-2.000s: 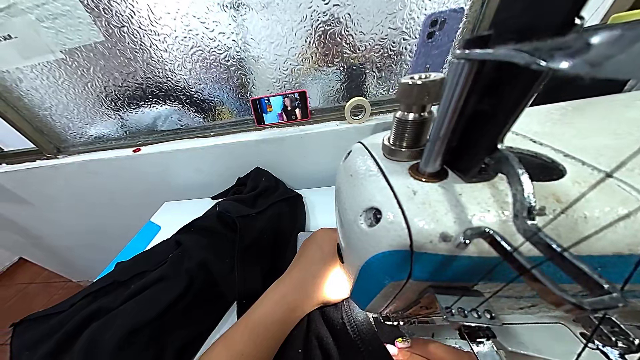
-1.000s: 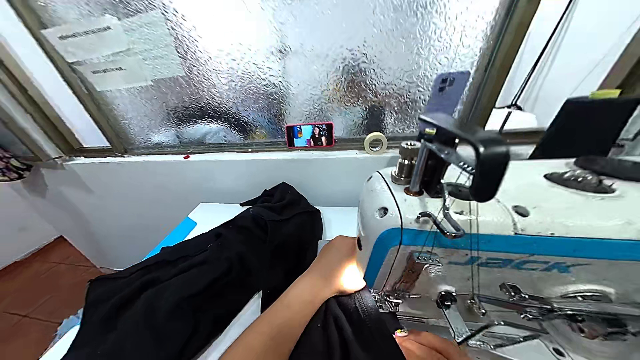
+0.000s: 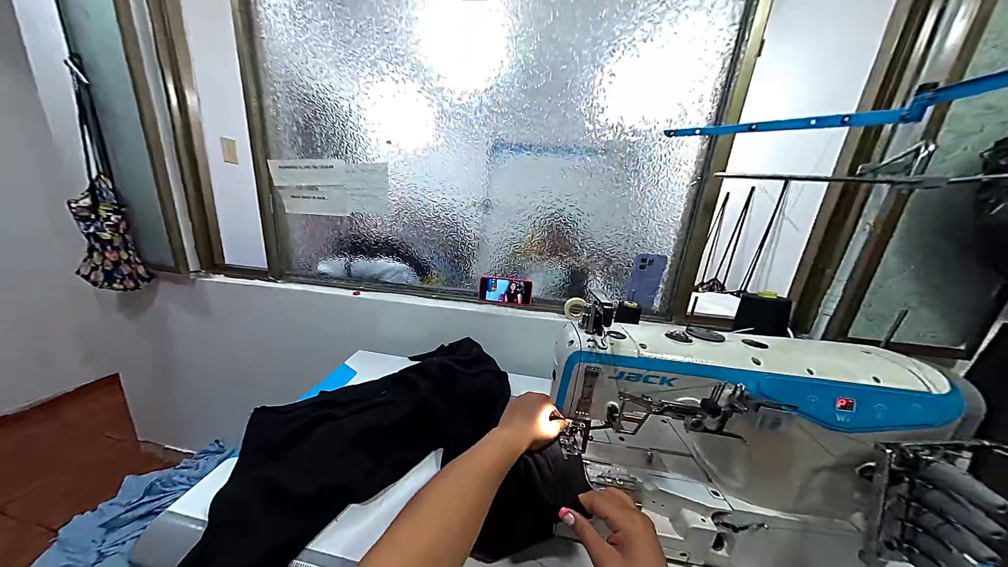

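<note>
A white and blue Jack industrial sewing machine (image 3: 756, 386) fills the right side. Black fabric (image 3: 535, 496) lies at its needle area, and more black fabric (image 3: 354, 433) spreads over the table on the left. My left hand (image 3: 531, 423) rests on the cloth beside the presser foot (image 3: 572, 437), lit by a bright lamp; its fingertips are partly hidden. Below the needle area, my right hand (image 3: 618, 524) is at the near right edge of the cloth, thumb and fingers apart, with nothing plainly held.
The white table (image 3: 378, 524) carries the machine. A phone (image 3: 506, 290), a tape roll (image 3: 576, 308) and a purple phone (image 3: 647, 279) are by the window. Light blue cloth (image 3: 142, 504) hangs at the lower left. A metal rack (image 3: 937, 504) stands at the right.
The view has pulled back and shows much more of the machine. My right hand's fingers have spread and show more fully; my left hand remains by the presser foot.
</note>
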